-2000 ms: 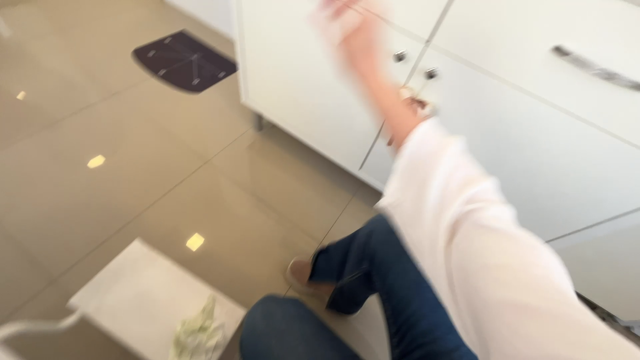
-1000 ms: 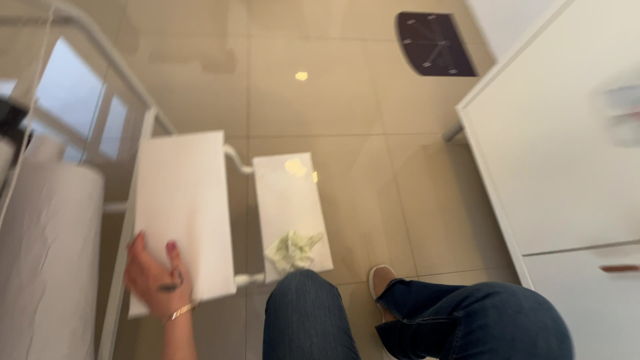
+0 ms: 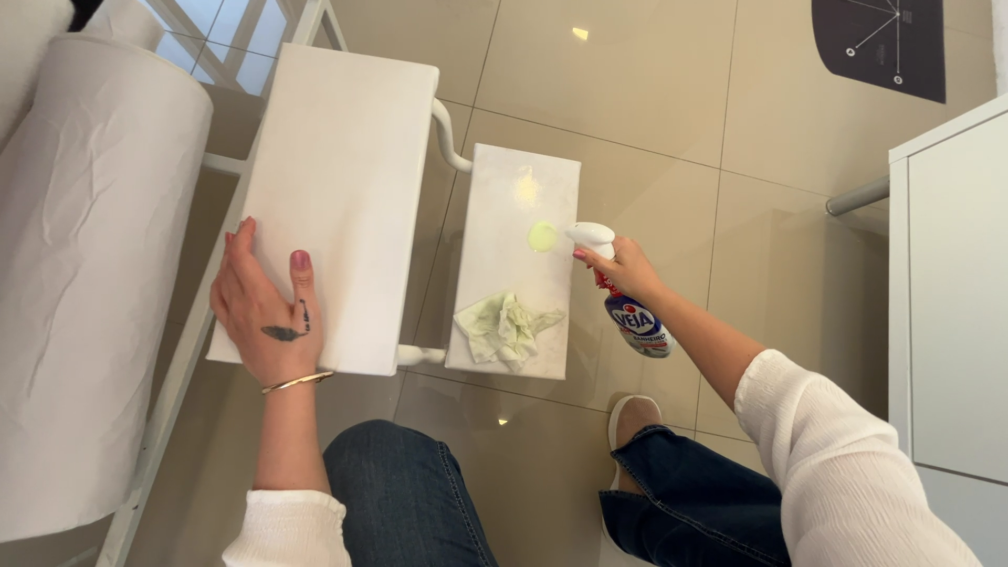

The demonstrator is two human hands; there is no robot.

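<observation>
My left hand [image 3: 272,315] rests palm down on the upper step [image 3: 346,181] of a white step stool, near its left edge, fingers apart. In my right hand [image 3: 626,268] is a Veja spray bottle [image 3: 636,324], gripped at its neck, with the white trigger head pointing left over the lower step [image 3: 504,205]. A pale greenish-yellow puddle [image 3: 542,236] lies on that step just left of the nozzle. Below the puddle a crumpled, pale green-tinted cloth or paper [image 3: 508,327] sits on the same step.
Large white paper rolls [image 3: 102,260] stand at the left by a white metal frame [image 3: 169,441]. A white cabinet [image 3: 953,299] is at the right. A dark mat or panel [image 3: 882,47] lies on the tiled floor [image 3: 630,102] at the upper right. My knees and one shoe [image 3: 634,421] are below.
My right hand, not in view one second ago, now holds the spray bottle over the lower step. A greenish puddle now shows there. My left hand stays on the upper step. The view has shifted.
</observation>
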